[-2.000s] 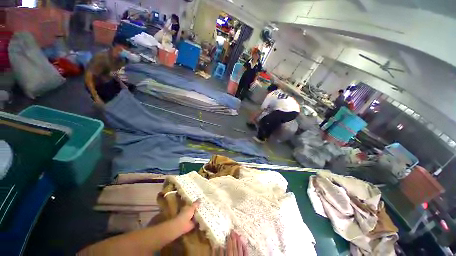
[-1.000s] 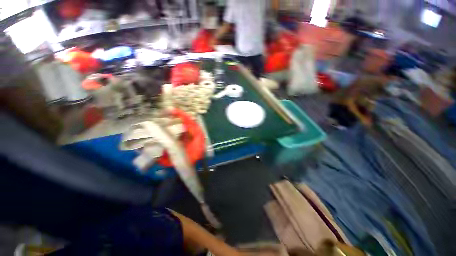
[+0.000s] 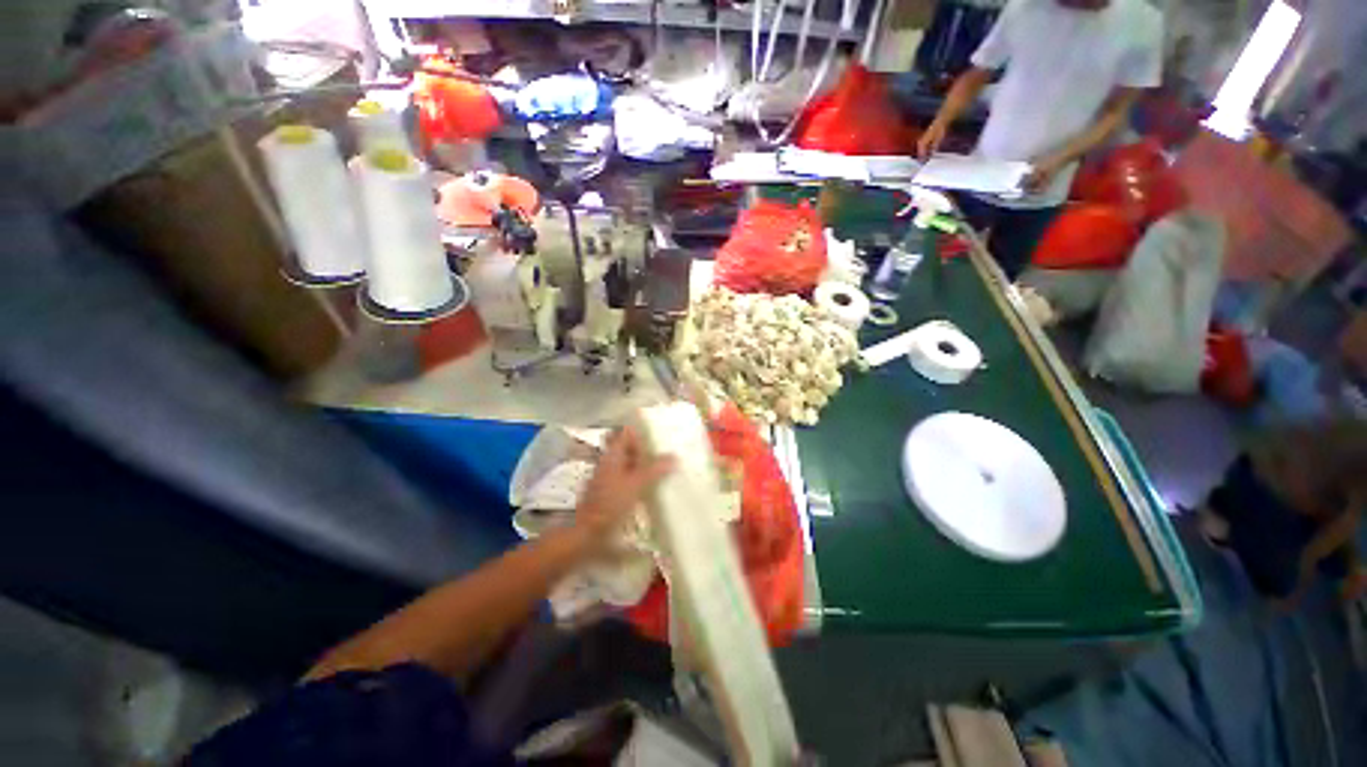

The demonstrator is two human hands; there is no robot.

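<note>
My left hand (image 3: 615, 487) reaches in from the lower left and holds the cream trim band (image 3: 708, 577) near its top end. The band hangs down from the hand toward the bottom edge of the picture. More cream trim (image 3: 562, 477) lies in loops behind and beside the hand, in and by the open red plastic bag (image 3: 762, 517) at the table's near edge. My right hand is not in the picture.
The green table (image 3: 885, 577) bears a white tape roll (image 3: 985, 487), a small tape roll (image 3: 945, 352), a knobbly cream heap (image 3: 768, 348) and a spray bottle (image 3: 912, 240). A sewing machine (image 3: 577, 292) and thread cones (image 3: 402, 232) stand left. A person (image 3: 1064, 75) stands behind the table.
The view has swung left from the cream curtain panel and floor to the sewing machine and green table. My left hand has let go of the panel and now grips the trim band.
</note>
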